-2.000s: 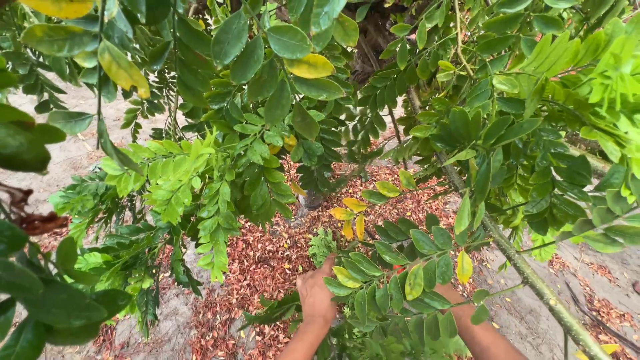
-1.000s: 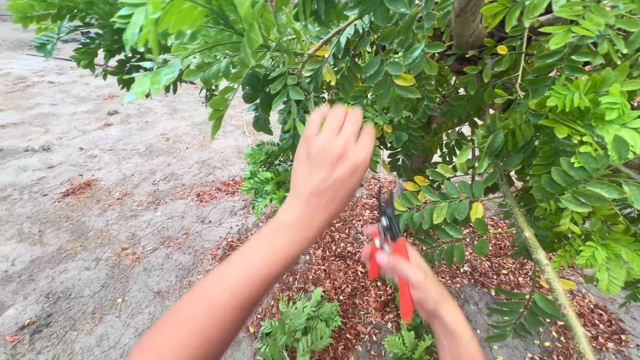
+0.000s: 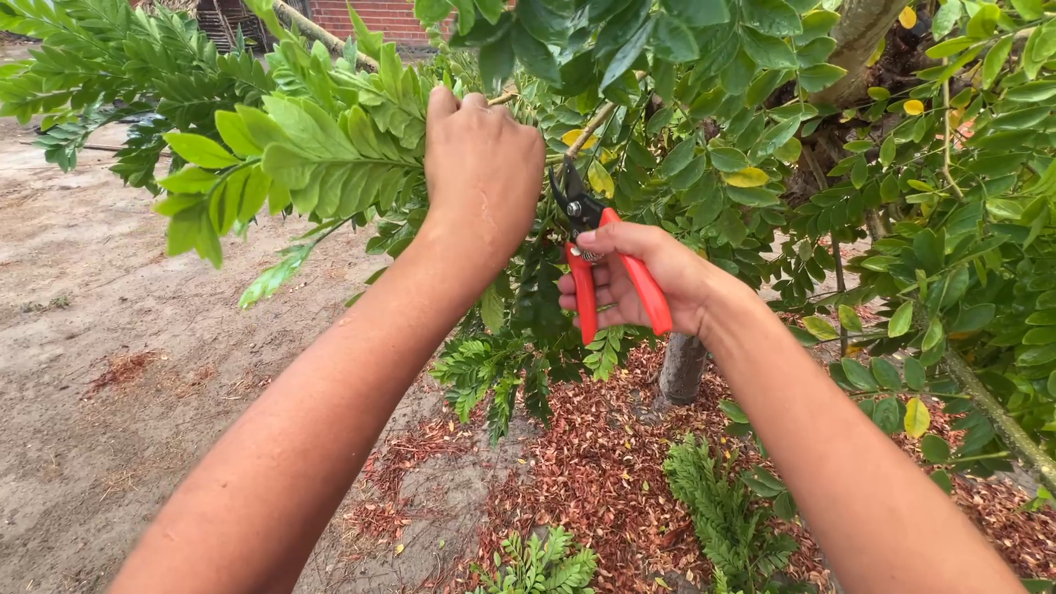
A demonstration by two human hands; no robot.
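Note:
My left hand [image 3: 483, 161] is closed around a leafy green branch; its compound leaves [image 3: 330, 153] spread out to the left of the fist. The stem inside the fist is hidden. Just right of it, my right hand [image 3: 631, 276] holds pruning shears [image 3: 584, 206] with red handles and dark metal blades. The handles stand apart, and the blades point up, parted, at a thin brown branch [image 3: 592, 132]. Whether the blades touch that branch I cannot tell.
Dense foliage [image 3: 973, 247] and a thick limb [image 3: 858, 49] fill the right side. A trunk [image 3: 683, 369] rises from dry reddish leaves [image 3: 594, 470]. Leafy sprigs [image 3: 709, 503] lie low in view. A brick wall [image 3: 363, 18] stands beyond the sandy ground [image 3: 165, 355].
My left hand, seen blurred against the foliage a second ago, is now closed on a branch. The shears have come up close beside it. The view has shifted strongly.

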